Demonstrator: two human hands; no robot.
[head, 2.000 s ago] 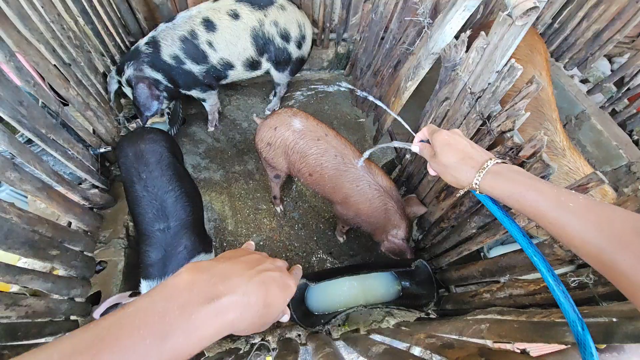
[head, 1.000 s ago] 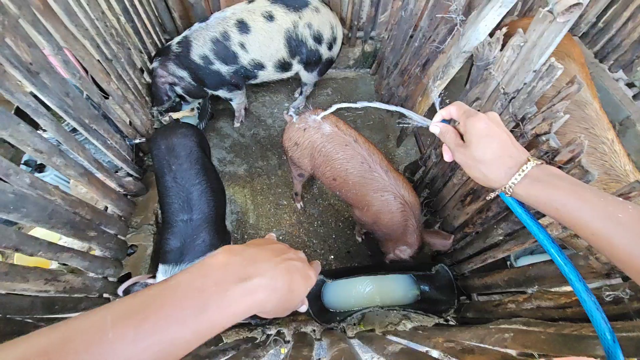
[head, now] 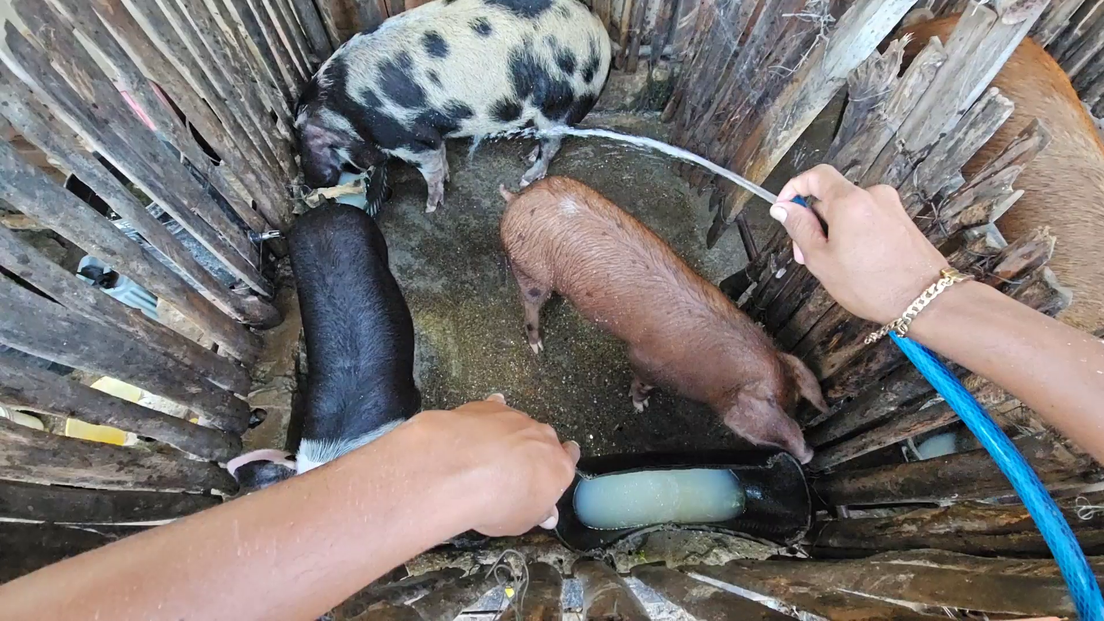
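Note:
My right hand [head: 862,246], with a chain bracelet at the wrist, grips the end of a blue hose [head: 1000,453]. A water jet [head: 660,148] leaves it leftward and reaches the black-and-white spotted pig [head: 474,69]. My left hand [head: 509,466] has curled fingers beside the left end of a black trough [head: 780,500] that holds cloudy liquid; what its fingers touch is hidden. A reddish-brown pig [head: 638,276] stands mid-pen with its snout at the trough's right end. A black pig [head: 349,302] is at the left, partly behind my left forearm.
Wooden slat fences [head: 112,285] enclose the wet concrete floor [head: 466,285], with more slats [head: 949,586] along the bottom. Another tan pig [head: 1052,172] is beyond the right fence. Yellow containers [head: 99,431] show through the left slats.
The water jet struck the brown pig's rump a second ago and now reaches the spotted pig's legs and belly. My right hand still holds the hose; my left hand stays by the trough.

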